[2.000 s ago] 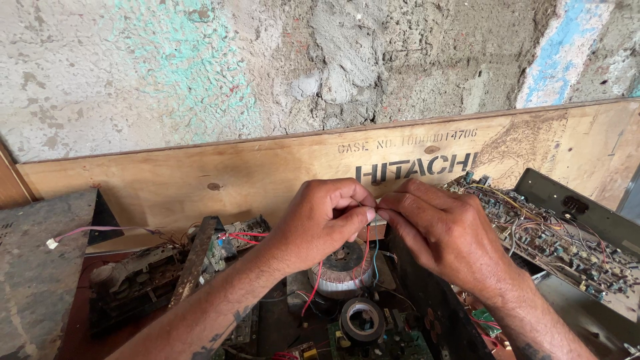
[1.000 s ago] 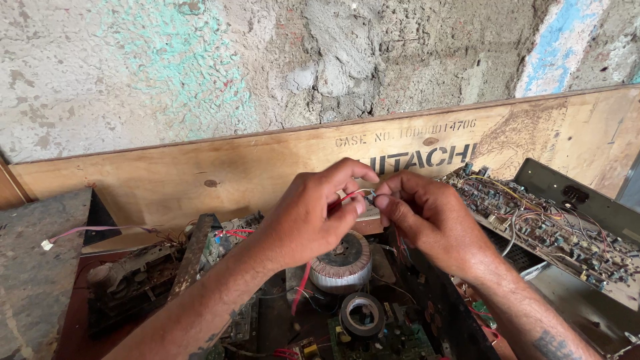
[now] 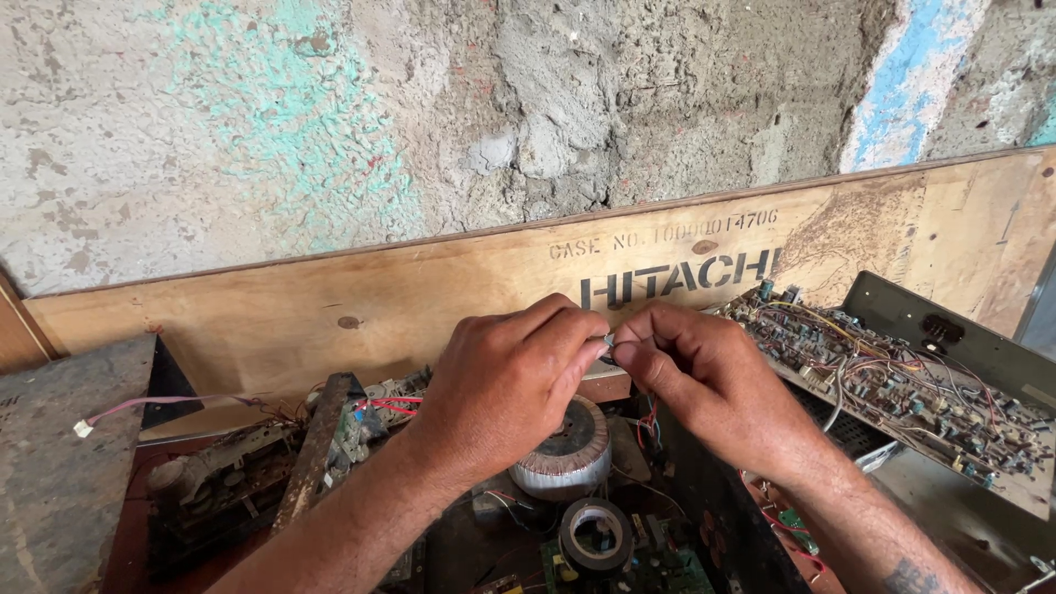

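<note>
My left hand (image 3: 528, 371) and my right hand (image 3: 701, 371) meet fingertip to fingertip above an open electronics chassis. Between them they pinch a short grey-looking piece of wire (image 3: 609, 339), mostly covered by the fingers. Below the hands sits a toroidal transformer (image 3: 565, 462) with a dark round centre. In front of it a roll of black tape (image 3: 596, 538) rests by a green circuit board (image 3: 668, 565). Thin red and blue wires (image 3: 649, 425) rise beside the transformer under my right hand.
A populated circuit board (image 3: 916, 388) with tangled wires lies at the right, by a metal chassis panel (image 3: 940, 318). Another dusty mechanism (image 3: 231, 478) and a metal cover (image 3: 66, 445) are at the left. Behind stands a stencilled wooden board (image 3: 445, 289) against a rough wall.
The red wire that hung from my left hand no longer shows below it. Both hands stay close together, with their fingertips now pressed nearer to each other.
</note>
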